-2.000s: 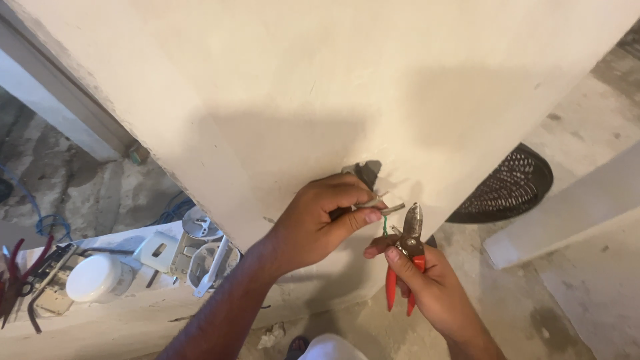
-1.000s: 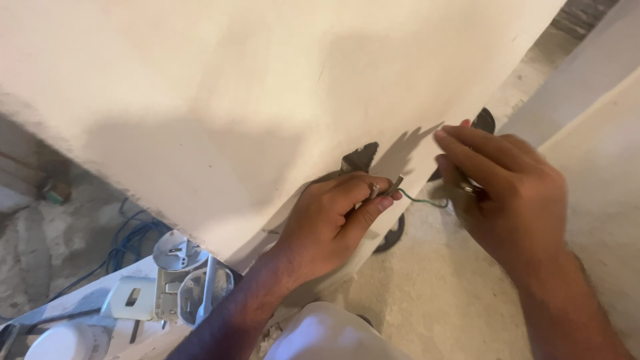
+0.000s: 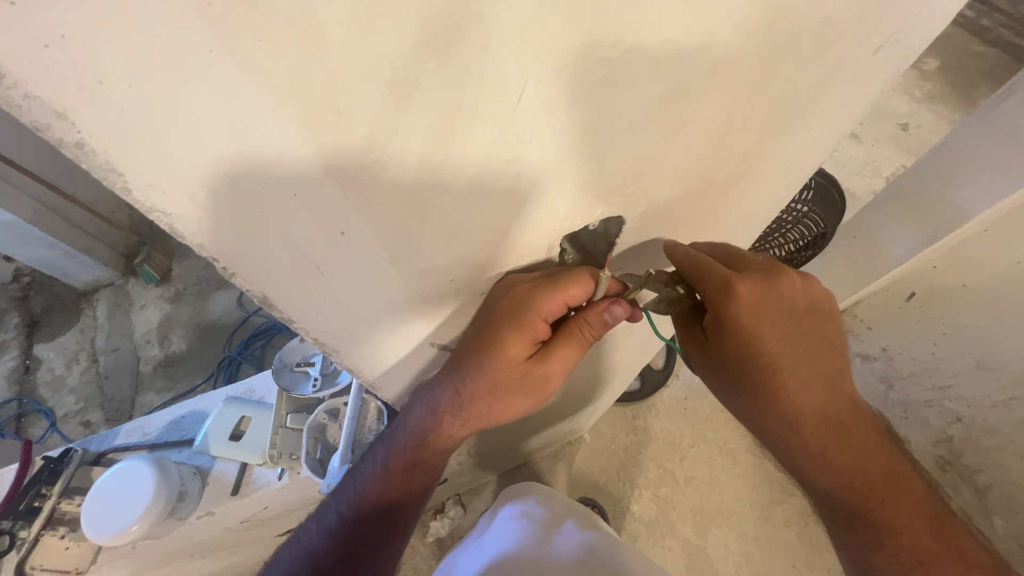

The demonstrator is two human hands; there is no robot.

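Near the middle, my left hand (image 3: 536, 344) pinches light-coloured electrical wires (image 3: 601, 286) between thumb and fingers; one has a bare copper end pointing up. Just right of it, my right hand (image 3: 760, 328) grips metal-jawed pliers (image 3: 668, 292), its fingers hiding the handles. The jaws are at the wires by my left fingertips; whether they bite one cannot be told. A green wire (image 3: 659, 331) curves down below the jaws toward my right palm. Behind my left hand, a rough dark hole (image 3: 592, 240) opens in the pale plastered wall (image 3: 416, 104).
At lower left, a ledge (image 3: 272, 504) bears a white round container (image 3: 132, 500), a white plastic cover plate (image 3: 234, 430), round fittings (image 3: 312, 368) and tools. Blue cable (image 3: 248, 340) lies coiled on the floor. A black plastic basket (image 3: 804, 220) stands beyond the wall's right edge.
My right hand held red-handled pliers below the wires two seconds ago, was apart from my left hand one second ago, and now has the jaws at the wires. My left hand keeps its pinch.
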